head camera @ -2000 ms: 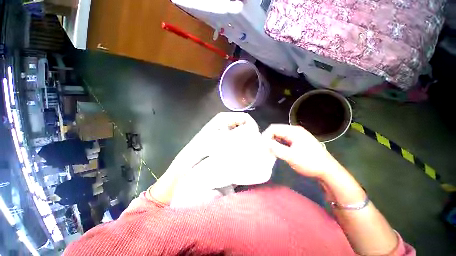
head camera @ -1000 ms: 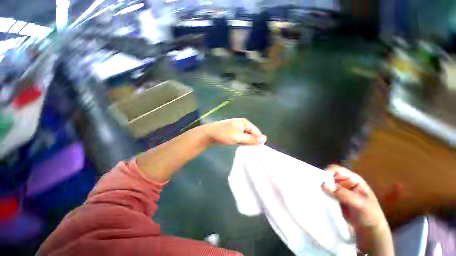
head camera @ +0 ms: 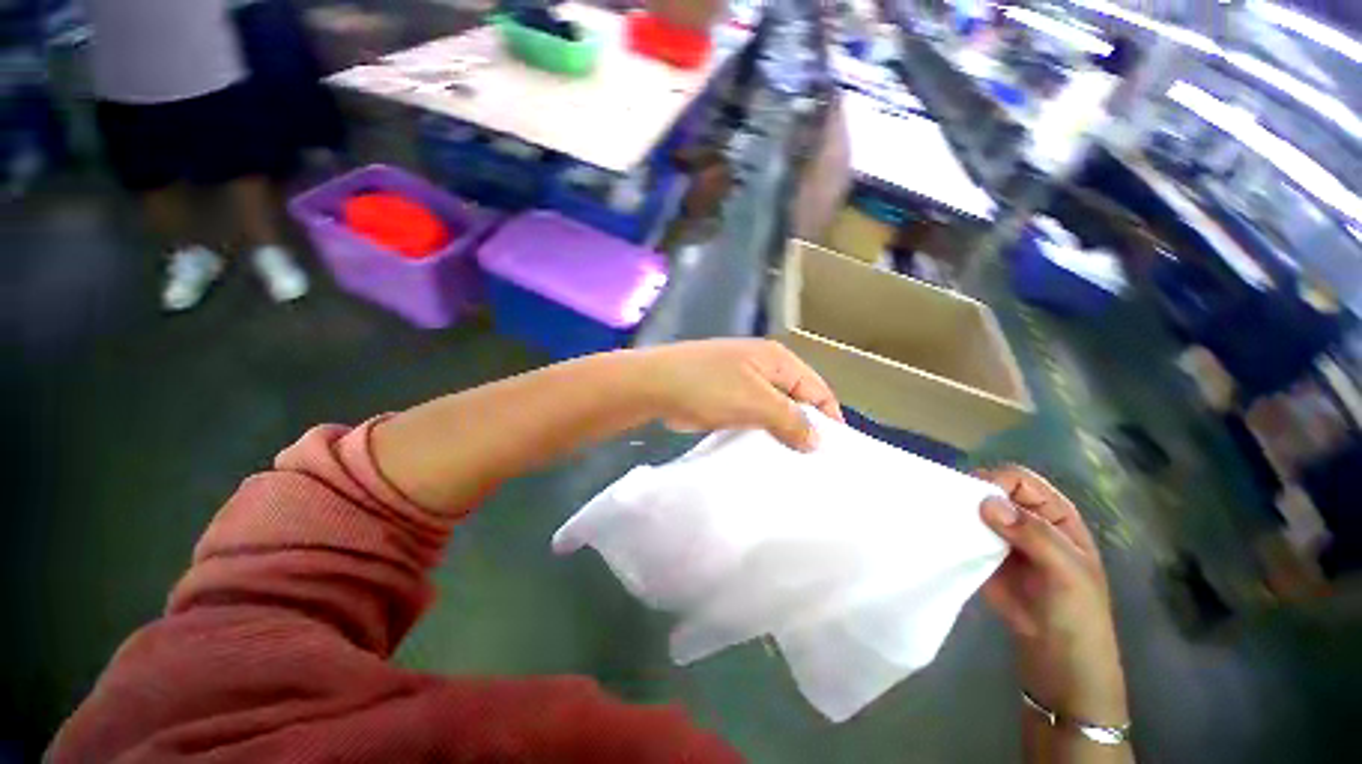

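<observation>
A small white garment [head camera: 807, 552] hangs in front of me, held up by its top edge between my two hands. My left hand [head camera: 754, 391] pinches the edge at the upper middle of the view. My right hand [head camera: 1046, 549], with a bracelet on its wrist, pinches the other end of the edge at the right. The cloth between the hands is spread, and its lower part hangs free in folds above the floor.
A tan open box [head camera: 911, 336] stands ahead. A purple bin [head camera: 374, 254] with an orange-red item and a purple-lidded box [head camera: 568, 276] stand at the left, below a worktable [head camera: 598, 112] with a green basket [head camera: 547, 45]. A person [head camera: 172, 90] stands at the far left.
The view has swung from the two pails and pink-covered cabinet to the worktables and bins. The garment, earlier bunched at my body, is now stretched out between both hands.
</observation>
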